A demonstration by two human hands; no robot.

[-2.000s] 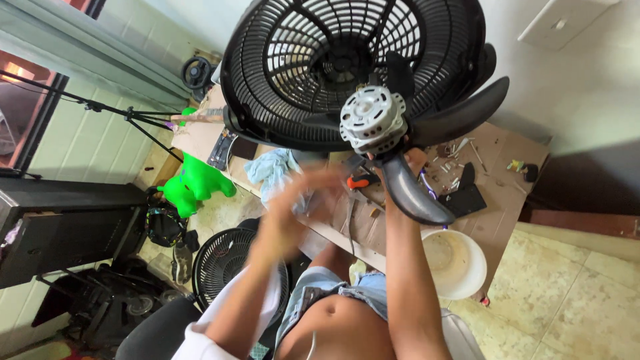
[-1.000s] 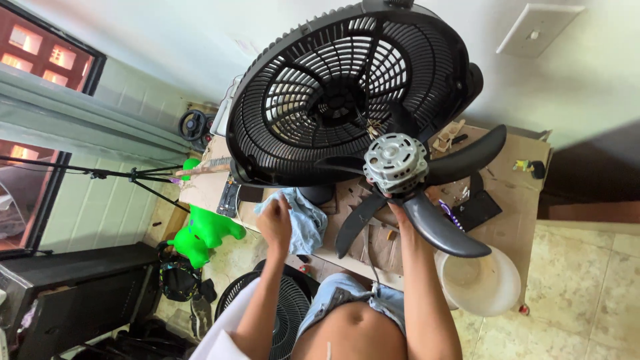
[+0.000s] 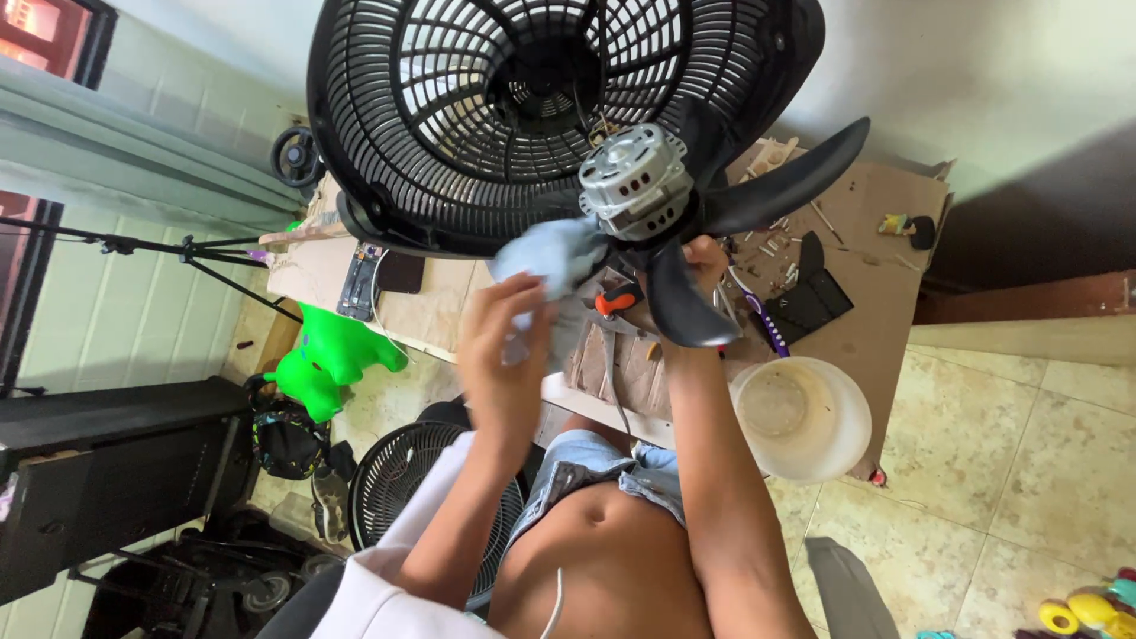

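My right hand [image 3: 707, 257] grips the black fan blade assembly [image 3: 781, 191] from below, near its hub. A silver electric motor [image 3: 635, 182] is attached at the hub, facing up. My left hand [image 3: 506, 346], slightly blurred, holds a light blue cloth [image 3: 550, 257] beside the motor and blades. Behind them stands a black plastic fan housing with a round grille [image 3: 373, 133], tilted on the table.
On the cardboard-covered table [image 3: 426, 306] lie an orange-handled tool [image 3: 619, 300], a purple toothbrush [image 3: 768, 324], a black plate [image 3: 812, 306] and a phone-like device [image 3: 359, 284]. A white bucket [image 3: 803, 417] is at the near edge. A round fan grille [image 3: 390, 479] stands low at left.
The blue cloth, on the table one second ago, is now in my left hand, raised beside the motor. My right hand still holds the blade assembly.
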